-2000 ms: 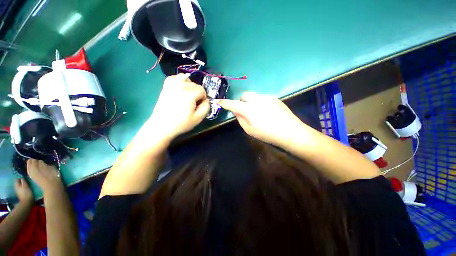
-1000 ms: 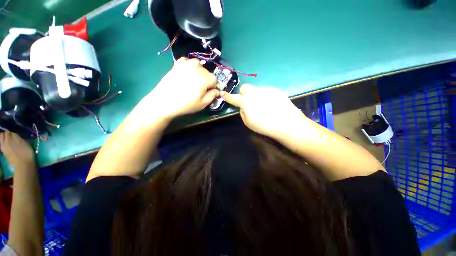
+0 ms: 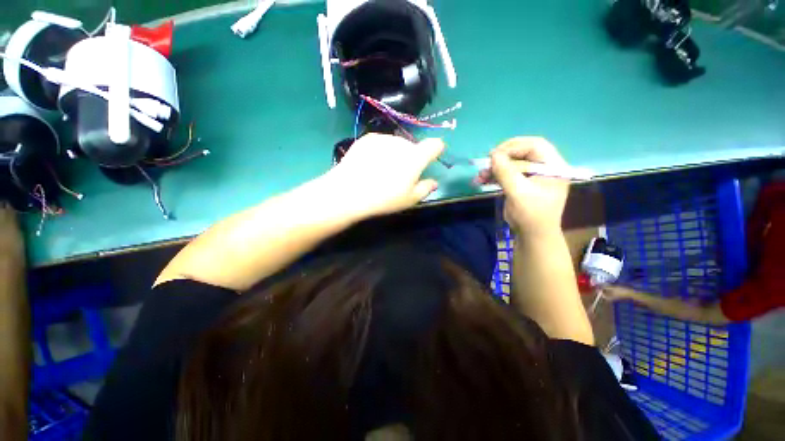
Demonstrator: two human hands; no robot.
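A white camera housing point(image 3: 448, 53) with a black hollow point(image 3: 379, 43) stands on the green bench. Thin red, blue and purple wires point(image 3: 392, 112) trail from it toward me. My left hand point(image 3: 387, 172) lies palm down at the bench edge, thumb and index finger apart. It covers most of a black module point(image 3: 343, 150); whether it grips this is hidden. My right hand point(image 3: 529, 177) holds thin tweezers point(image 3: 559, 171), whose blurred tips point left toward my left fingers, over the bench edge.
Several camera housings point(image 3: 159, 73) with loose wires stand at left, one with a red part point(image 3: 153, 38). A white plug point(image 3: 252, 19) lies behind. Black modules point(image 3: 658, 30) lie far right. A blue basket point(image 3: 732, 224) holds white-black units point(image 3: 604, 260); another person's arm point(image 3: 671, 306) reaches in.
My right hand has moved right, off the module, and now holds tweezers. The housing's open hollow now faces up. Another person's arm has come into the basket.
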